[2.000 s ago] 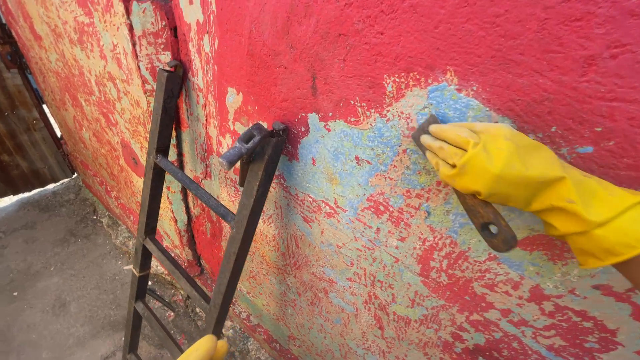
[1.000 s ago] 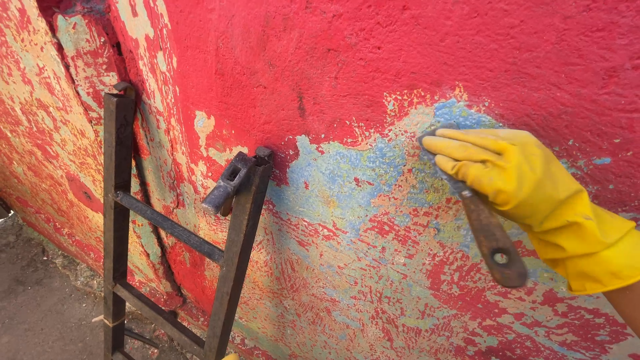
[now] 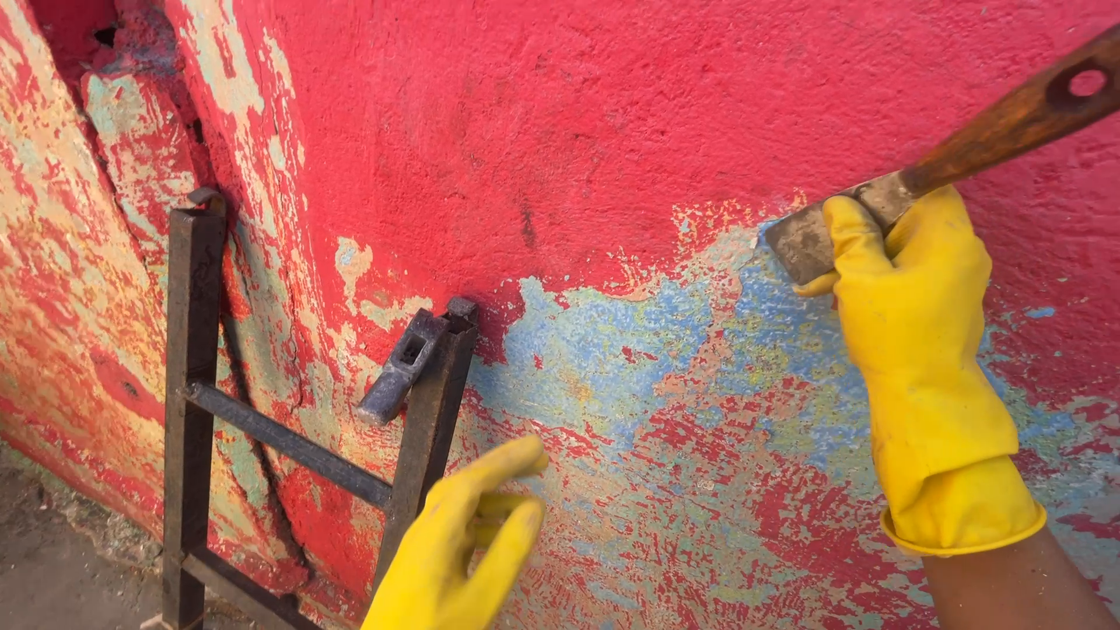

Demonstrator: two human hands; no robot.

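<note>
My right hand (image 3: 919,315), in a yellow rubber glove, grips a paint scraper (image 3: 805,241) by its metal blade near the wooden handle. The handle points up and right, and the blade's edge lies at the border of red paint and exposed blue paint on the wall (image 3: 612,350). My left hand (image 3: 472,534), also in a yellow glove, is raised with fingers apart and slightly curled, in front of the right rail of a dark metal ladder (image 3: 191,306). It holds nothing. A metal hammer head (image 3: 404,363) sits at the top of that rail; its handle cannot be made out.
The ladder leans by the wall at the left, its rungs reaching down out of view. A deep vertical crack (image 3: 262,464) runs down the wall behind it. Grey ground (image 3: 61,560) shows at the lower left.
The scraper has turned: its handle pointed down and now points up and right. My left hand has come up into view from the bottom edge. The view has moved closer to the wall.
</note>
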